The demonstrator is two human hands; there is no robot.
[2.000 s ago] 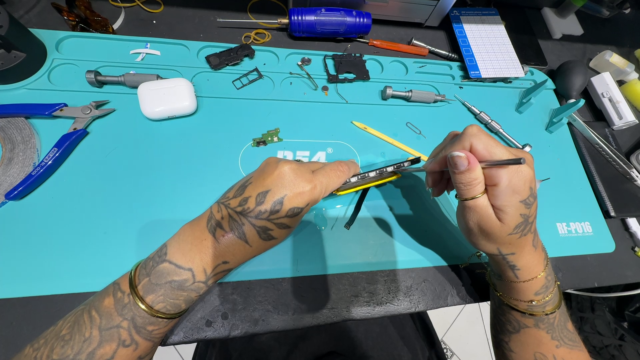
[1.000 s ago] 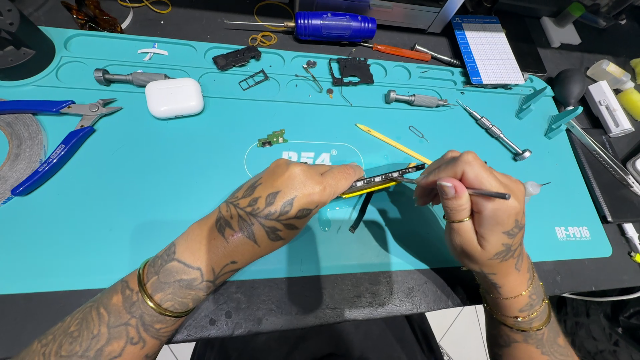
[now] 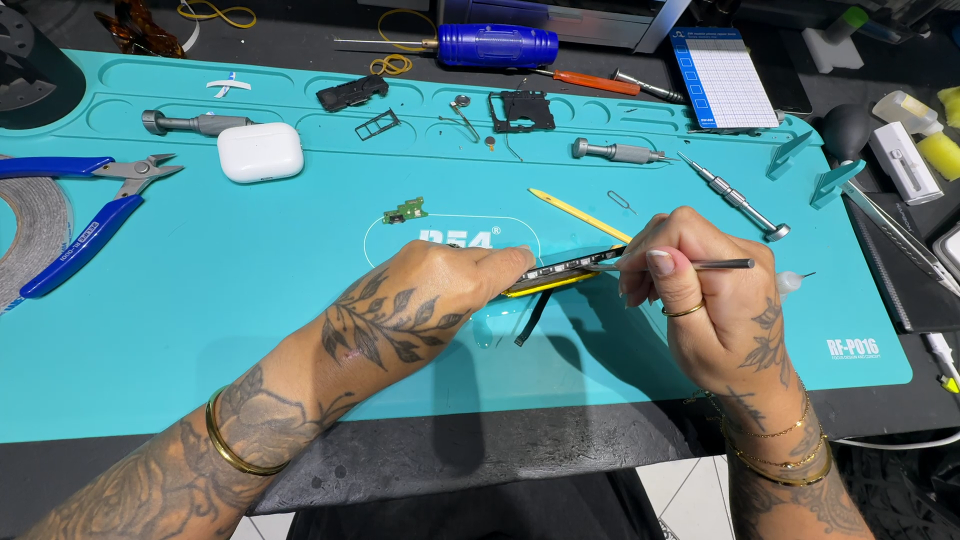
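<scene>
My left hand (image 3: 442, 292) grips the left end of a thin phone assembly (image 3: 562, 274), tilted on edge, with a yellow lower edge. A black flex cable (image 3: 535, 319) hangs below it to the mat. In my right hand (image 3: 690, 277) is a thin metal pry tool (image 3: 724, 264), its tip against the gap along the assembly's side. Beyond my hands a yellow plastic spudger (image 3: 577, 214) lies on the teal repair mat (image 3: 225, 322). A small green circuit board (image 3: 403, 211) sits left of it. Clear liquid (image 3: 484, 331) is pooled below the assembly.
Blue-handled flush cutters (image 3: 97, 217), a tape roll (image 3: 34, 232) and a white earbud case (image 3: 260, 152) lie left. Small phone parts, including a black bracket (image 3: 521, 110), occupy the mat's far trays. Precision screwdrivers (image 3: 735, 196), tweezers (image 3: 900, 232) and a needle-tipped bottle (image 3: 789, 282) are right.
My right hand and the pry tool's tip have shifted slightly left along the assembly's edge since the first frame. My left hand keeps its grip.
</scene>
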